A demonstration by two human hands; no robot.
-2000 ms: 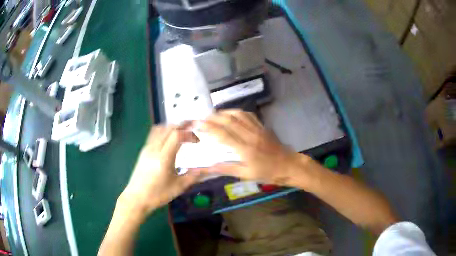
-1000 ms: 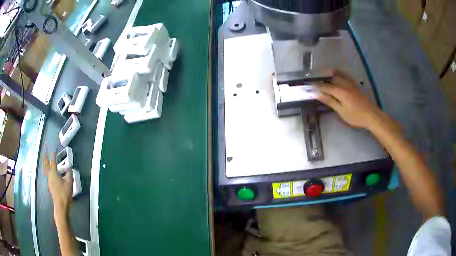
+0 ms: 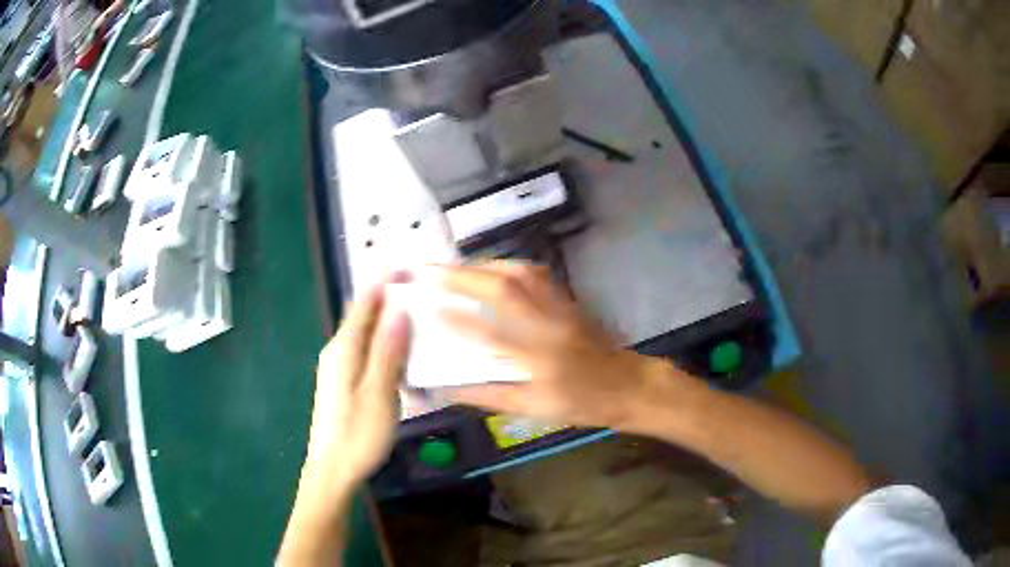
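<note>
A white plastic housing (image 3: 460, 346) is held between my two hands above the front of the press's plate. My left hand (image 3: 360, 371) grips its left side. My right hand (image 3: 543, 343) is blurred and lies over its right side and top. Behind my hands a narrow white housing (image 3: 509, 208) sits in the dark fixture (image 3: 567, 191) under the silver-grey horn (image 3: 526, 124). The round dark press head (image 3: 426, 39) is above. My fingers hide the details of the held housing.
White housings (image 3: 166, 238) are stacked on the green worktop (image 3: 260, 410) at left. More parts (image 3: 102, 473) lie on the dark belt. Green buttons (image 3: 437, 451) are at the press's front corners. A dark thin rod (image 3: 598, 144) lies on the plate. Cardboard boxes (image 3: 952, 83) stand at right.
My left hand has come from the belt to the press and my right hand has left the fixture. Both now hold a housing. The camera view has turned, shifting the press left.
</note>
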